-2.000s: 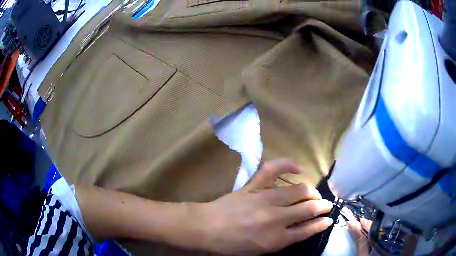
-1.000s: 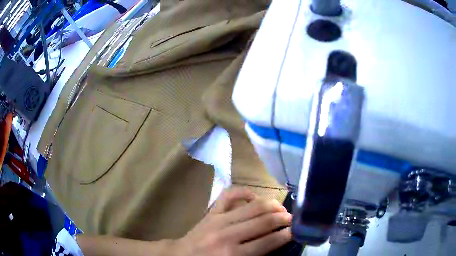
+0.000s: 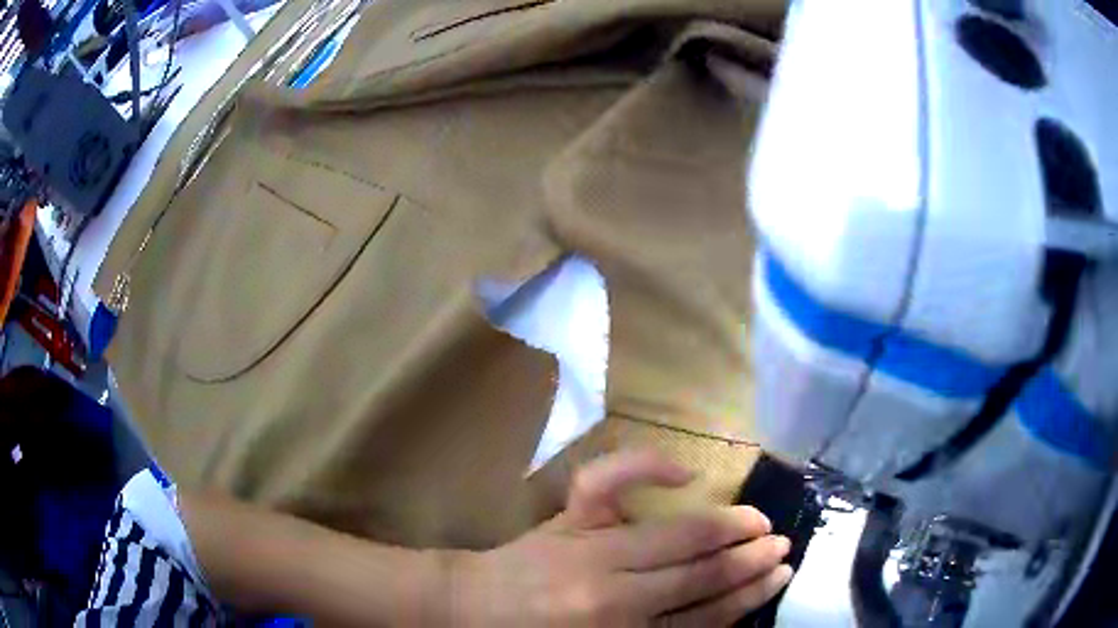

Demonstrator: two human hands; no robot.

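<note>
The khaki-brown garment body (image 3: pixel 368 405) covers most of the table, with a curved pocket outline on it. A pale patch (image 3: pixel 574 344) shows through an opening in it. The black band (image 3: pixel 780 493) lies at the garment's lower right edge, beside the needle area. My left hand (image 3: pixel 638 558) lies on the garment with its fingers spread, fingertips pressing at the black band. The white sewing machine head (image 3: pixel 907 245) with a blue stripe stands at the right and hides part of the cloth. My right hand is not in view.
Glittering silvery strips with a blue edge (image 3: pixel 316 61) lie at the upper left. A grey box-like part (image 3: pixel 71 141) stands at the far left, with orange and red items below it. A striped sleeve shows at the lower left.
The view has shifted about. The chrome loop that was large in front of the machine is no longer seen that way. Fingers seen beyond the needle two seconds ago are out of view.
</note>
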